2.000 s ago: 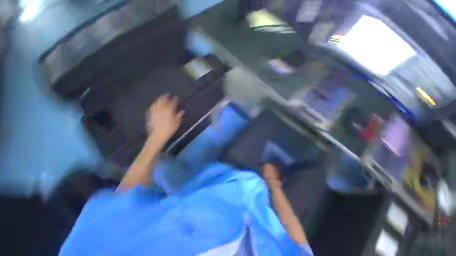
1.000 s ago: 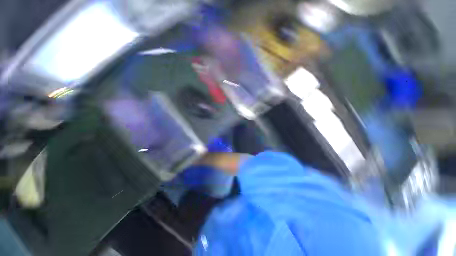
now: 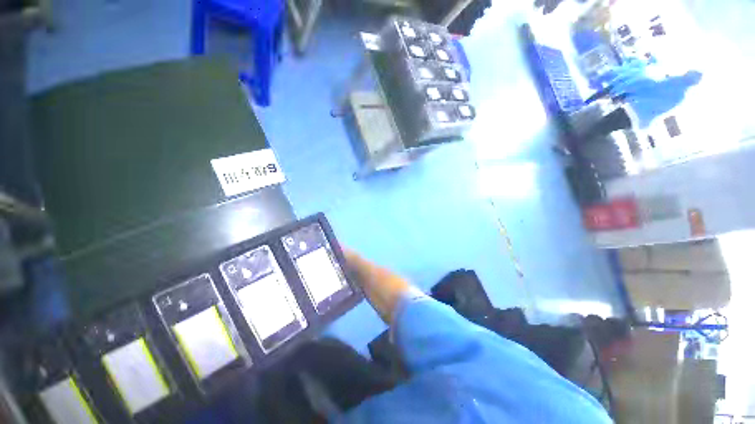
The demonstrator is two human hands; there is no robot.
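Observation:
A long black phone tray lies slantwise across the lower left and runs out of the picture there. Several phones sit in its pockets in a row; their faces show white areas, some with yellow edges. My right hand is at the tray's right end and grips it; its fingers are mostly hidden by the tray. My left hand is not in view.
A green-topped bench with a white label stands beyond the tray. A blue stool is behind it. A cart carries stacked trays. A white line table, a blue-clad person and cardboard boxes are at right.
The view has swung from the tester bench to the aisle. The phone tray is now in front of me with my right hand at its end. My left hand has left the picture.

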